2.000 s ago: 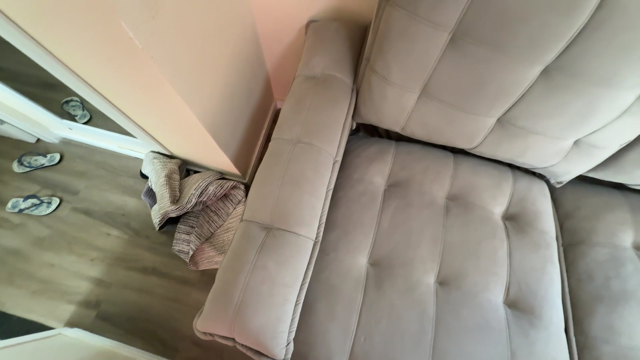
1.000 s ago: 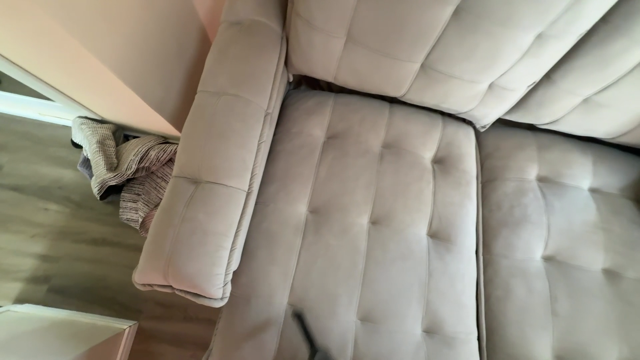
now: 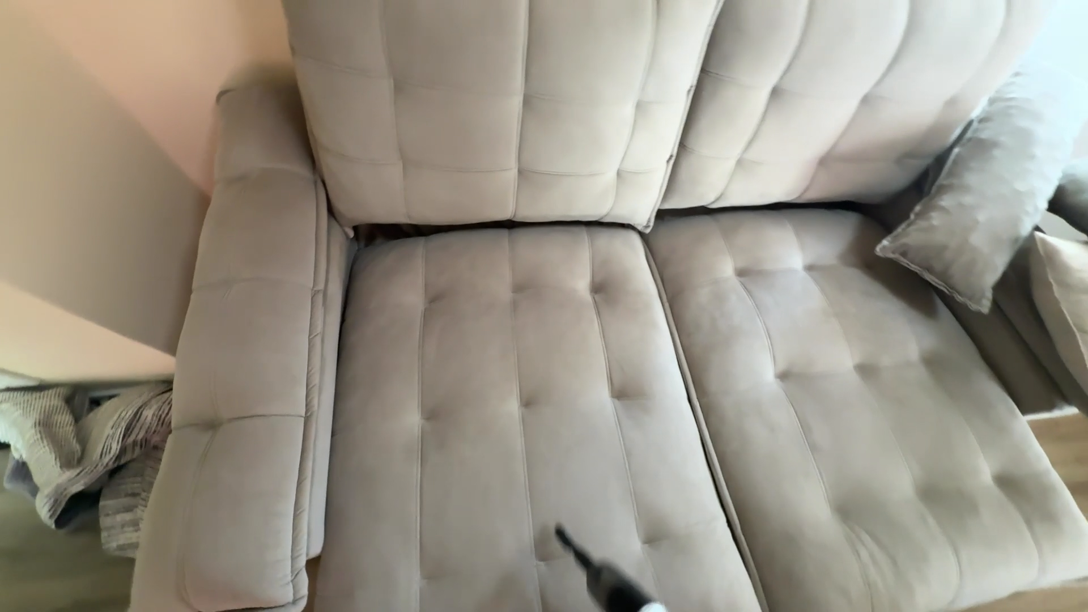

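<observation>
Neither of my hands shows in the head view. A dark, slender-tipped tool (image 3: pixel 603 574), perhaps a vacuum cleaner's crevice nozzle, reaches in from the bottom edge over the left seat cushion (image 3: pixel 472 382) of a beige tufted sofa. Its rear end is cut off by the frame, so what holds it is hidden. Whether the tip touches the fabric I cannot tell. Beside that cushion lies the right seat cushion (image 3: pixel 858 382), with a narrow seam between the two. Two tufted back cushions, the left one (image 3: pixel 459 110) and the right one (image 3: pixel 816 102), stand behind them.
The padded armrest (image 3: pixel 246 357) bounds the sofa at the left, against a wall (image 3: pixel 93 170). A crumpled striped rug or cloth (image 3: pixel 85 450) lies on the floor beside it. A grey throw pillow (image 3: pixel 986 187) leans at the right end, near a pale cushion (image 3: pixel 1067 289).
The view has swung right along the sofa. The dark tool, absent two seconds ago and barely showing at the bottom edge one second ago, now reaches further into view.
</observation>
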